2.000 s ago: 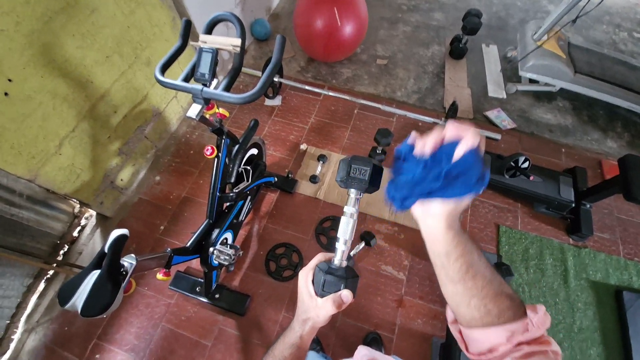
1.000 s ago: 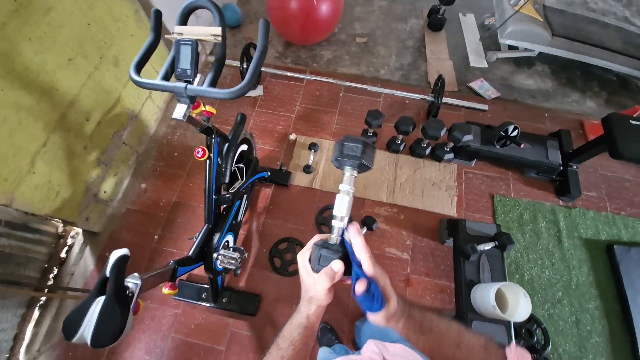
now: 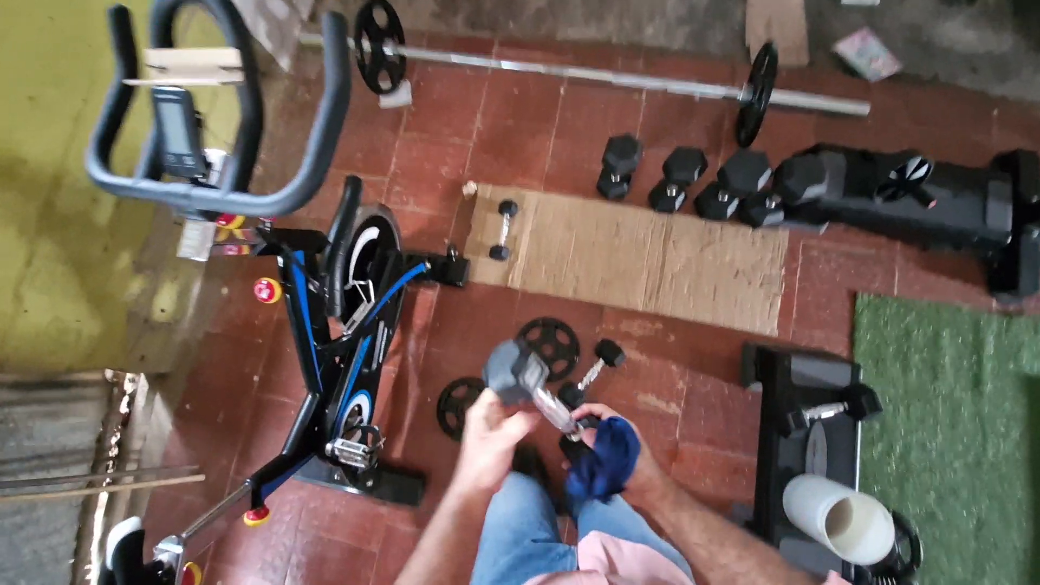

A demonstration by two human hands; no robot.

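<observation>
A hex dumbbell with a chrome handle [image 3: 556, 410] is held between my two hands over my lap, tilted. Its near-left head rests at the fingers of my left hand [image 3: 496, 435], which grips it from below. My right hand [image 3: 630, 455] has a blue cloth [image 3: 605, 457] bunched in it and touches the other head, which the cloth and fingers partly cover. Beyond the held dumbbell, a smaller dumbbell [image 3: 594, 372] lies on the red tiles beside a black weight plate [image 3: 549, 348]; another weight plate [image 3: 460, 409] lies left of my left hand.
An exercise bike [image 3: 349, 341] stands at left. A cardboard sheet [image 3: 650, 256] bears a small dumbbell [image 3: 504, 230]. Several hex dumbbells [image 3: 685, 166] stand behind it, with a barbell [image 3: 569, 68] farther back. At right are a black bench [image 3: 765, 455], a white bucket [image 3: 821, 504] and green turf [image 3: 942, 422].
The blue cloth in my right hand has come from beside the dumbbell's upper head to its lower end. My left hand has shifted from the lower head to the upper one. The view has moved.
</observation>
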